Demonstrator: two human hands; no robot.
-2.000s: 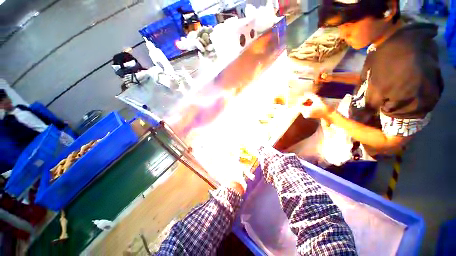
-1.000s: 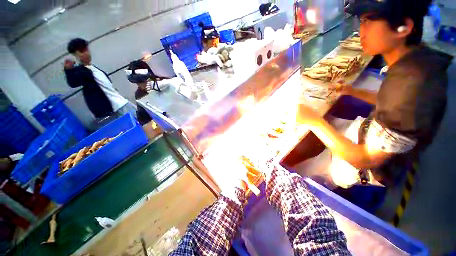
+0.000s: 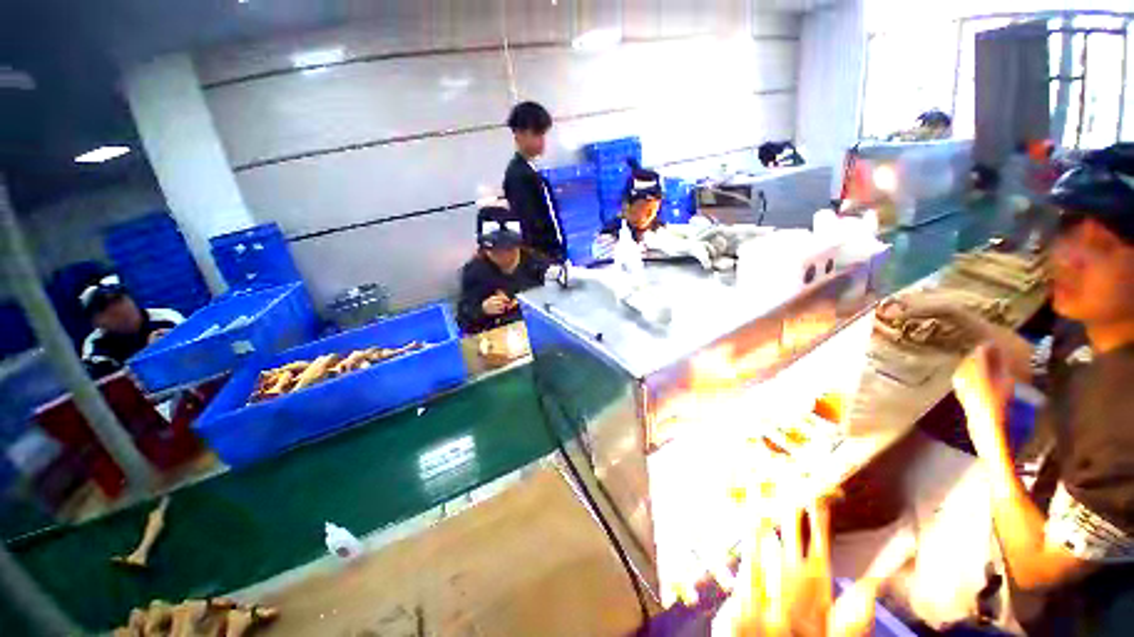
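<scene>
Several long, upright orange-lit shapes [image 3: 802,566] stand at the bottom right, in front of the metal hood. They look like wooden handles, but the glare blurs them. Neither my left hand nor my right hand can be made out in this glare, and no plaid sleeve shows. I cannot tell whether a hand holds these shapes. More small lit pieces [image 3: 802,436] lie inside the hood's bright opening.
The metal hood [image 3: 591,404] stands at centre. A green belt [image 3: 361,448] carries one handle [image 3: 147,535]. A white bottle [image 3: 341,540] is at its edge. Handles [image 3: 193,616] lie lower left. A blue tote [image 3: 336,386] holds handles. A person [image 3: 1082,411] works at right.
The view has swung up and left, so the hood, belt and more people show. Both plaid sleeves have left the picture, and the white-lined tote is mostly out. Long lit shapes now rise at the bottom right.
</scene>
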